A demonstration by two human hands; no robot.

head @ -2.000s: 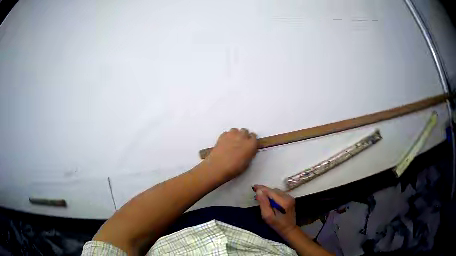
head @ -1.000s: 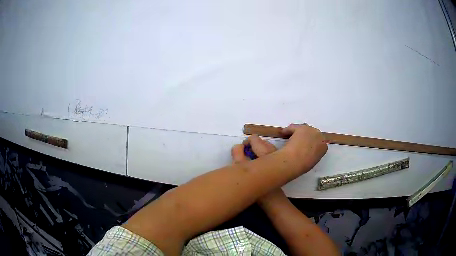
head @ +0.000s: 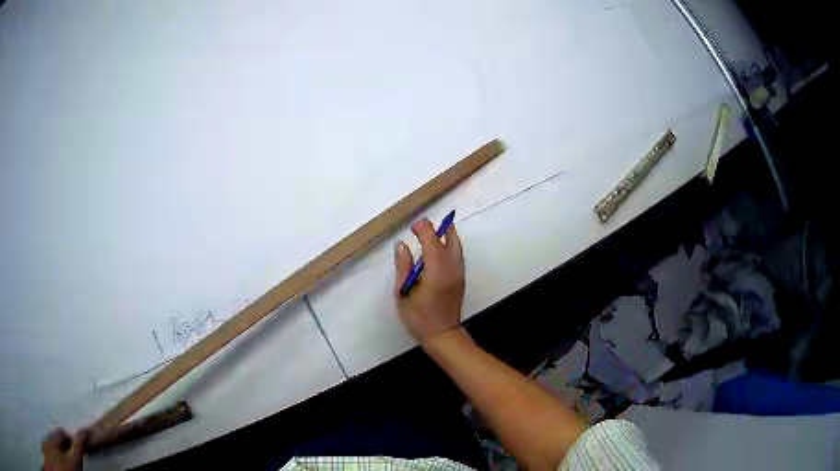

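Note:
The long brown wooden ruler [head: 332, 253] lies slanted on the white table paper [head: 276, 120]. My left hand [head: 64, 448], small and cut off at the lower left edge, grips the ruler's near left end. My right hand [head: 435, 285] is just below the ruler's far half and holds the blue pen [head: 428, 253] between its fingers. A thin pen line runs right from near my right hand. A short line crosses to the table edge left of it. Handwriting shows beside the ruler at the left.
A dark brown bar [head: 152, 425] lies beside the ruler near my left hand. A mottled bar [head: 635, 177] and a pale strip [head: 717, 144] lie at the right. A metal rail [head: 714, 51] crosses the table end. Offcuts [head: 635, 345] litter the dark floor beyond the near edge.
The ruler has moved left along the table. My left hand has gone from its middle part to its left end. My arms are no longer crossed. The view has turned and shifted.

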